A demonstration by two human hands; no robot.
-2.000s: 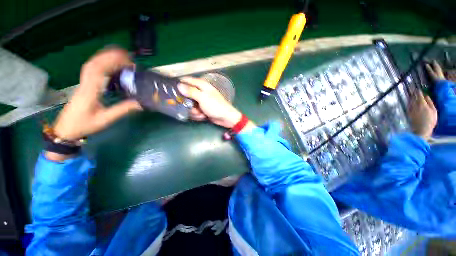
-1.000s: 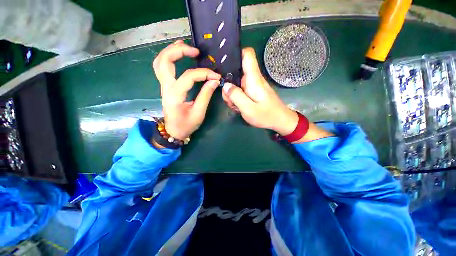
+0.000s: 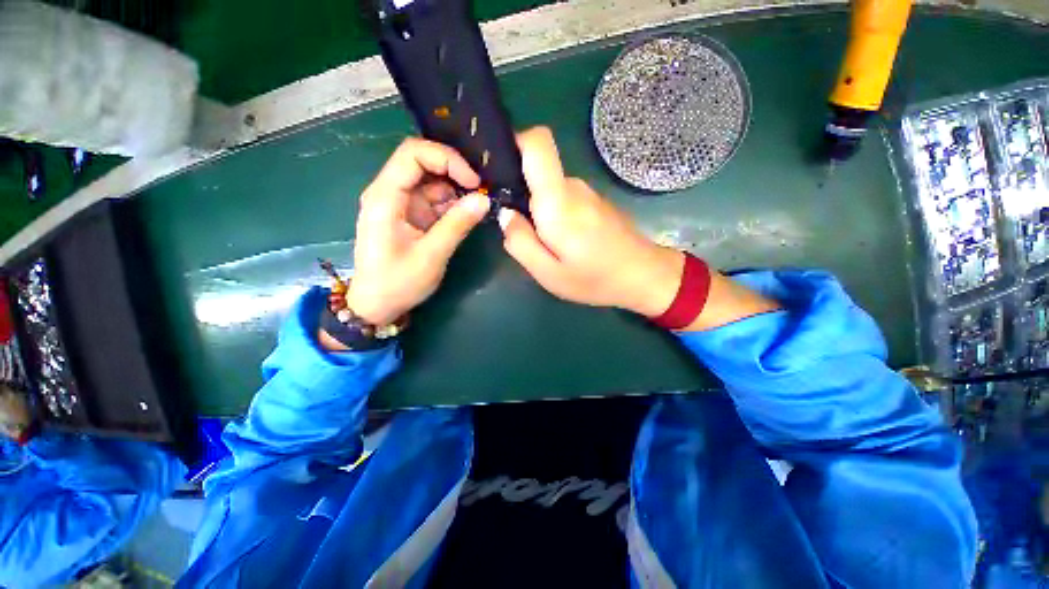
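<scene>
The black phone body [image 3: 446,83] points away from me, tilted to the left, with a row of small pale and orange marks on it. Its near end is between my hands. My right hand [image 3: 579,236] grips that end from the right side, thumb at the end edge. My left hand [image 3: 414,219] has its thumb and fingertips pinched at the left of the near end; a tiny dark piece shows between the two thumbs. Which fingers hold the tiny piece is hard to tell.
A round perforated screw plate [image 3: 671,112] lies beyond my right hand. The yellow electric screwdriver [image 3: 871,60] points down at the upper right. Clear blister trays [image 3: 973,213] are at the right, a black parts box [image 3: 115,311] at the left. A white roll [image 3: 98,75] is at the upper left.
The phone body has come from the left, held up in both hands, to the middle. Since a second ago it has tilted further left, and my left fingers have curled in at its near end.
</scene>
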